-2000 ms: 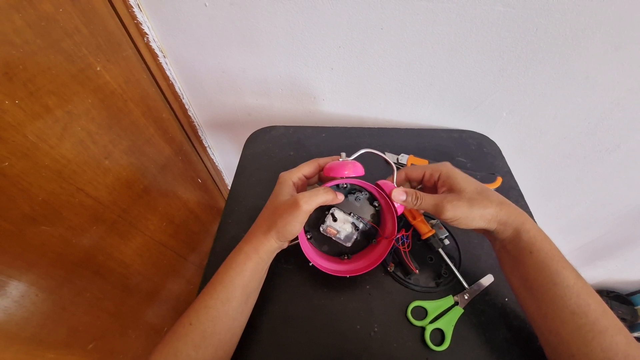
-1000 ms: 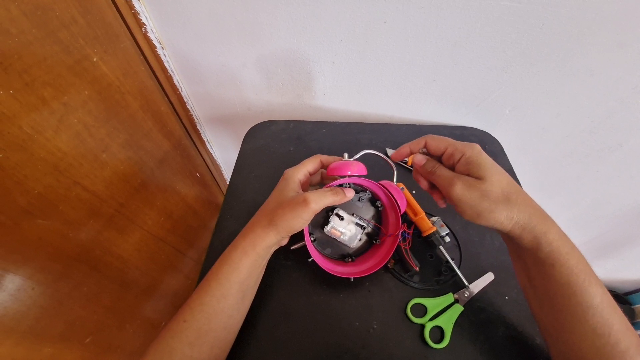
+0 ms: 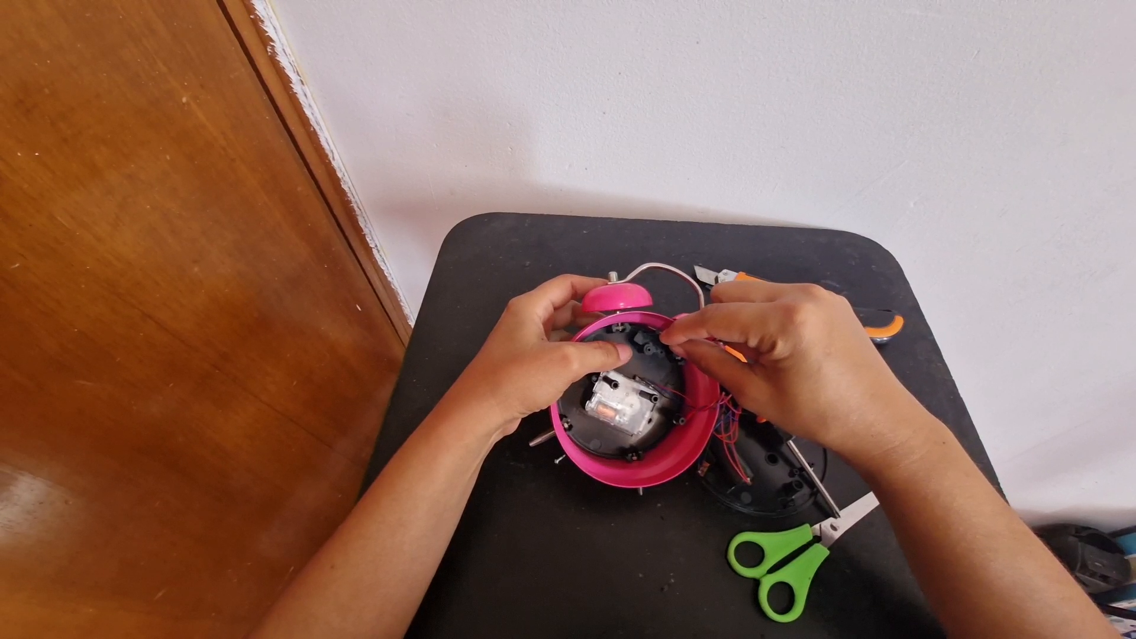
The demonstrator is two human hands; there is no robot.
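A pink twin-bell alarm clock case (image 3: 639, 475) lies with its inside showing, a clear-cased clock movement (image 3: 623, 404) within it. My left hand (image 3: 550, 355) grips the case's left rim, thumb inside by the black plate and fingers behind the pink bell (image 3: 616, 297). Over the upper right rim is my right hand (image 3: 781, 355), thumb and forefinger pinched together; whether something small is between them cannot be seen. Red and blue wires (image 3: 729, 435) run from the case to a round black back cover (image 3: 772, 479). The metal handle (image 3: 661, 266) arches above.
Green-handled scissors (image 3: 781, 564) lie at the front right of the black table (image 3: 532, 568). A screwdriver shaft (image 3: 814, 479) crosses the back cover. Behind my right hand are a utility knife (image 3: 714, 276) and an orange-and-black tool handle (image 3: 880, 326). A white wall stands behind, a wooden door left.
My right hand has moved from the orange screwdriver and knife area back left to the clock's upper right rim. My left hand stays on the case.
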